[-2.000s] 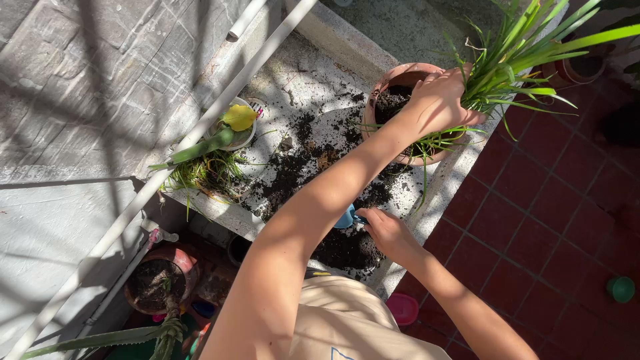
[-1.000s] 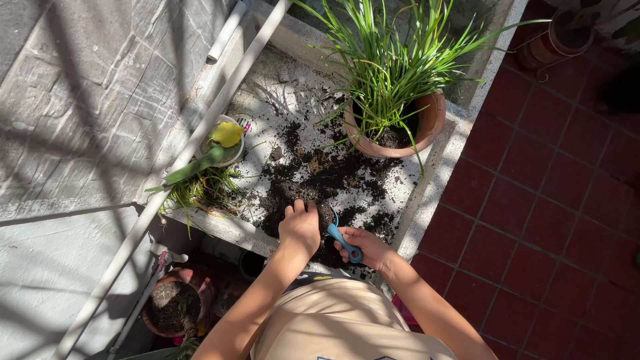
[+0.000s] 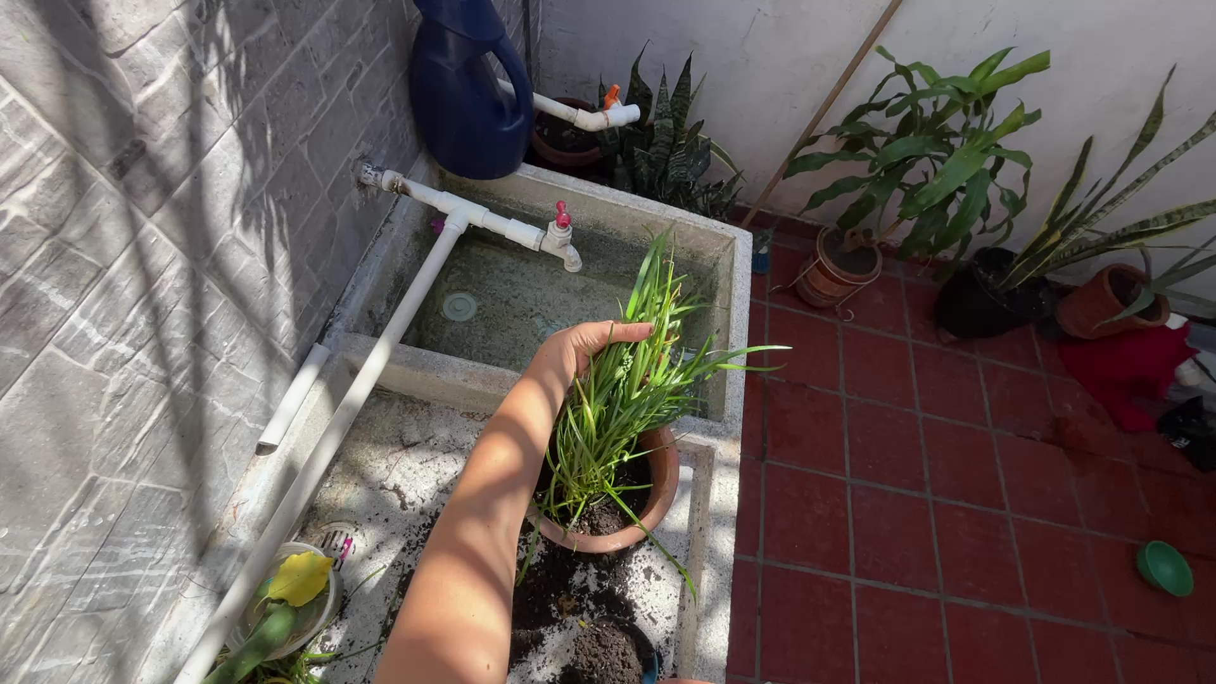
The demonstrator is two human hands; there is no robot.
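Note:
My left hand (image 3: 600,344) reaches up to the long green leaves of a grass-like plant (image 3: 617,399), its fingers around the upper part of the clump. The plant stands in a round terracotta pot (image 3: 663,480) with dark soil inside, on the concrete washbasin's slab. Nearer to me, at the bottom edge, sits a small dark container heaped with soil (image 3: 608,654), with a bit of blue at its right side. Of my right hand only a sliver of skin shows at the bottom edge, so its hold is hidden. Loose soil (image 3: 560,584) lies scattered on the slab.
Beyond the pot is a concrete basin (image 3: 736,323) with water and a white tap (image 3: 560,242). A dark blue watering can (image 3: 470,104) stands at its back left corner. A white pipe (image 3: 332,427) crosses the left side. Potted plants (image 3: 839,271) and a green bowl (image 3: 1165,568) stand on red tiles.
The view has tilted up toward the basin. My left hand, at the soil near me one second ago, is now at the plant's leaves. My right hand with the blue tool has mostly left view.

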